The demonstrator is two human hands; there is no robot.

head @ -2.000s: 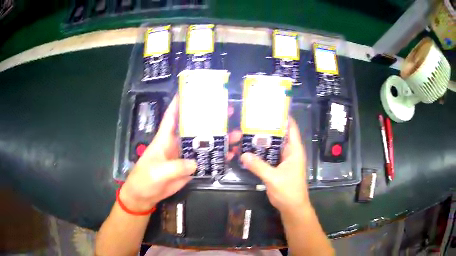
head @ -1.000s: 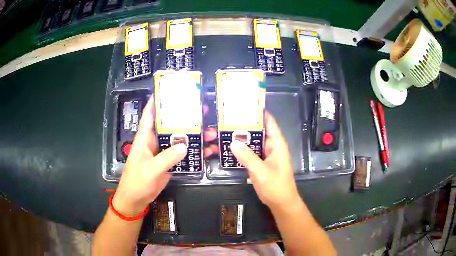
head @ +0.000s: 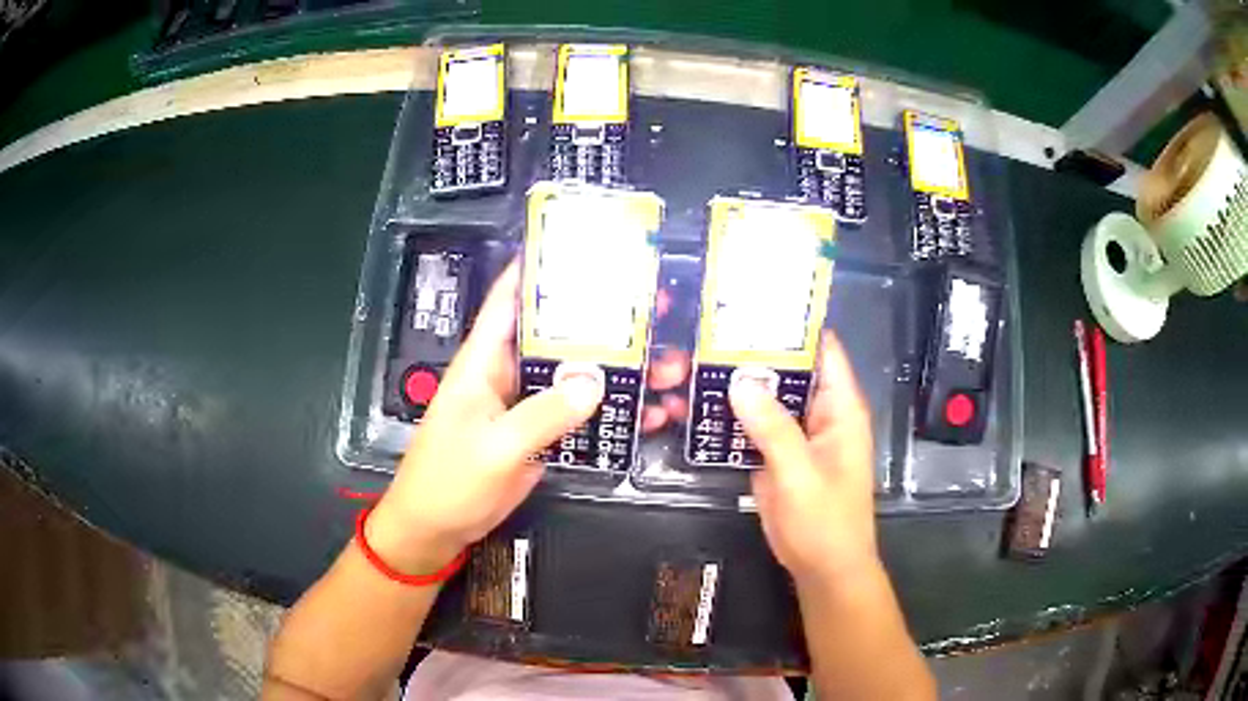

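Note:
My left hand (head: 472, 445) holds a yellow-framed phone (head: 591, 281) upright, its thumb on the centre key. My right hand (head: 814, 459) holds a second such phone (head: 767, 281), its thumb also at the centre key. Both screens glow white. Both phones are above a clear blister tray (head: 865, 496). Several face-up phones with lit screens lie in the tray's back row, one at the back left (head: 470, 117). Two face-down phones with red spots lie at its left (head: 435, 329) and right (head: 958, 359).
Loose batteries lie near the bench's front edge (head: 501, 581), (head: 684, 603) and right of the tray (head: 1033, 512). Two pens (head: 1091, 418), red and white-red, lie at the right. A cream fan (head: 1129, 274) stands behind them. A pale rail (head: 329, 80) crosses the back.
The view has shifted, so the tray and hands appear further right than one second ago. My left thumb has moved up onto the centre key. Both phones remain held.

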